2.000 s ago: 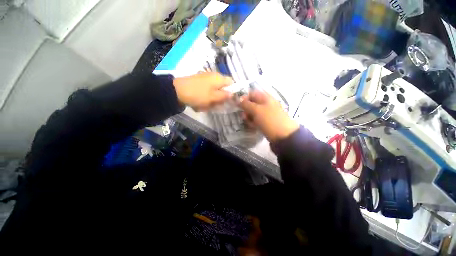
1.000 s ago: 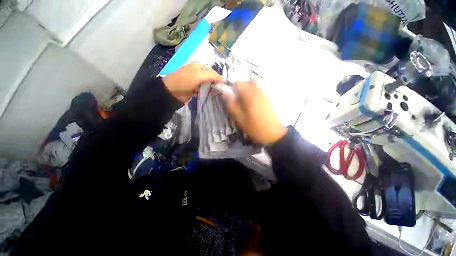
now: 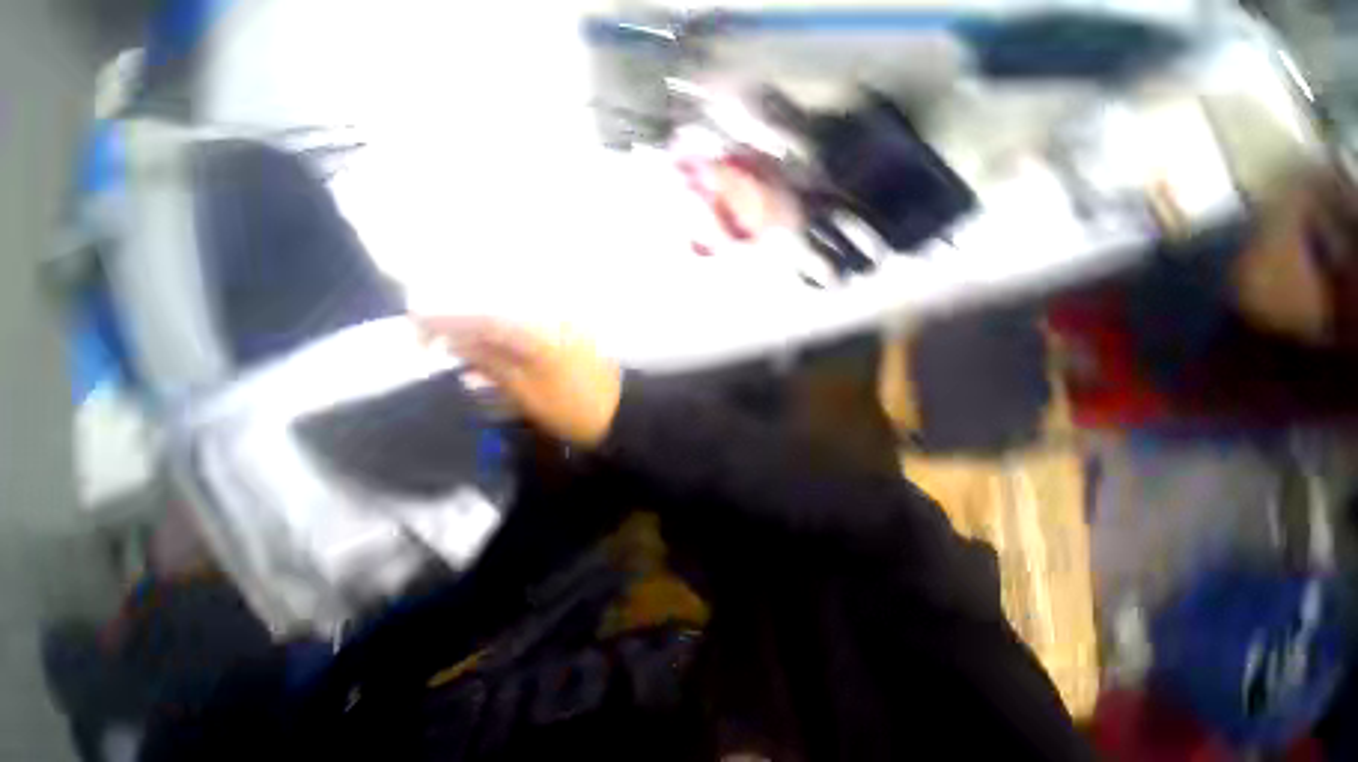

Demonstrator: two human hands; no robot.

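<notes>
The view is strongly blurred. A loose bundle of white fabric pieces [image 3: 268,506] with dark parts hangs at the table's left front edge. A dark fabric panel [image 3: 276,246] lies on the white table behind it. My right hand [image 3: 529,372] is at the bundle's right upper side, fingers pointing left; blur hides whether they grip it. My left hand is not clear; only a faint skin-toned smear shows at the bundle's left side. Red-handled scissors [image 3: 730,194] lie near the machine.
The white table [image 3: 834,320] curves across the view. A smartphone-like black rectangle [image 3: 894,171] lies right of the scissors. A cardboard box [image 3: 1028,551] stands right of my lap. Another person in red [image 3: 1132,357] is at the right, with a blue item [image 3: 1251,640] below.
The view has swung right, so the table, scissors and machine appear further left and higher. The white bundle is now at the left, and my right hand is more spread out beside it.
</notes>
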